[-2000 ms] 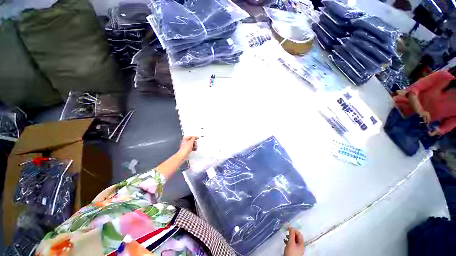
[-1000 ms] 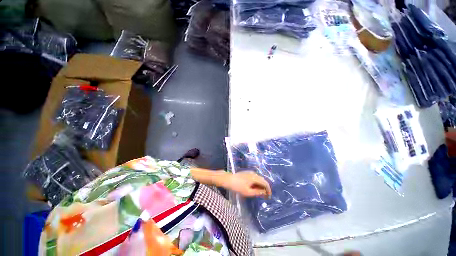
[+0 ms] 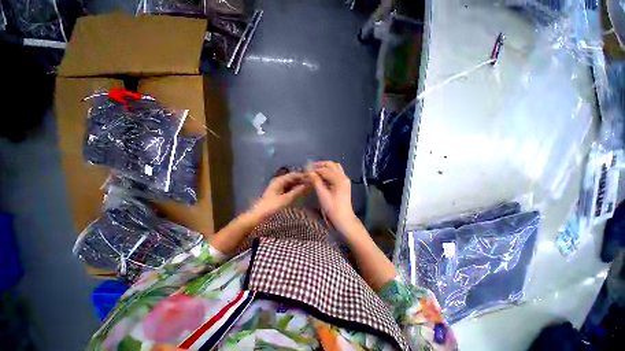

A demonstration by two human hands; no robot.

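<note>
My left hand (image 3: 279, 193) and my right hand (image 3: 332, 186) are together in front of the checked apron, over the grey floor. Their fingertips meet and pinch a small pale piece (image 3: 310, 165), too small to make out. A bagged garment (image 3: 480, 264), dark blue in shiny clear film with a small white sticker, lies flat on the white table to the right. Neither hand touches it.
An open cardboard box (image 3: 133, 51) with bagged garments (image 3: 140, 144) stands left. A blue crate (image 3: 106, 296) shows below it. A small dark-red tool (image 3: 497, 49) with a thin white string lies on the table. Printed packets (image 3: 602, 185) lie far right.
The view has turned down and left. My hands have left the area of the bagged garment and come together in front of my body. The garment now shows farther right.
</note>
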